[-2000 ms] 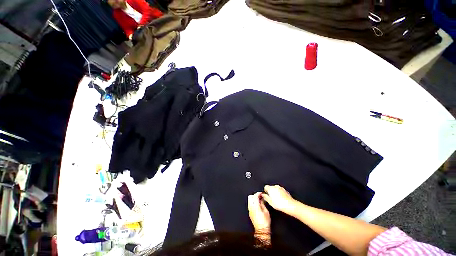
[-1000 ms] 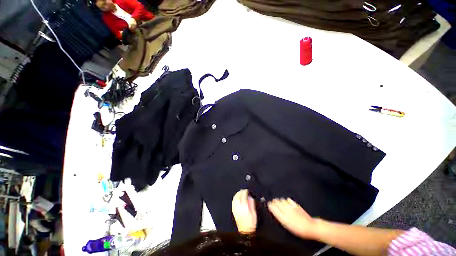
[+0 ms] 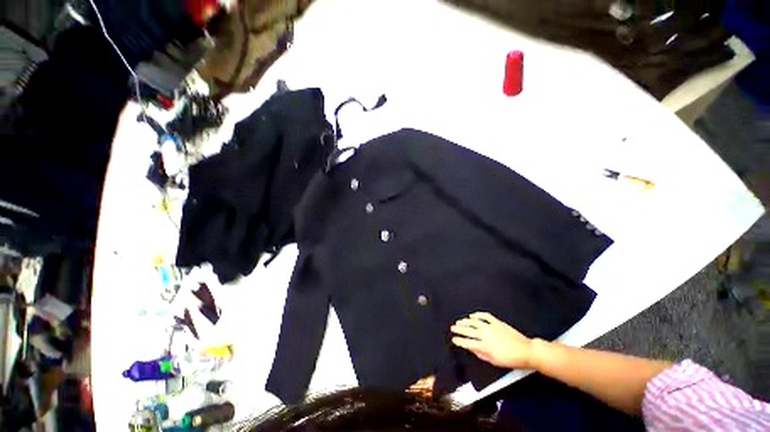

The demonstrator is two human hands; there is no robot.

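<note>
A black jacket (image 3: 481, 245) lies front side up on the white table, its collar at the upper left and its hem towards me. Silvery round buttons (image 3: 386, 236) run down its front, and small cuff buttons (image 3: 587, 223) show on the right-hand sleeve. My right hand (image 3: 492, 339) lies on the lower front of the jacket, palm down, fingers apart, holding nothing. Only a small part of my left hand (image 3: 424, 385) shows at the hem, beside my hair at the bottom edge; its fingers are hidden.
A crumpled black garment (image 3: 253, 181) lies left of the jacket, a curved strap (image 3: 361, 105) above it. A red thread cone (image 3: 513, 73) and snips (image 3: 629, 179) are on the white table (image 3: 675, 219). A purple bottle (image 3: 150, 369) and spools stand lower left. Brown garments (image 3: 574, 29) are at the far side.
The hands have parted from the button area; the left has moved down towards the hem and is mostly hidden. The lowest front button is now uncovered. The whole view has shifted slightly.
</note>
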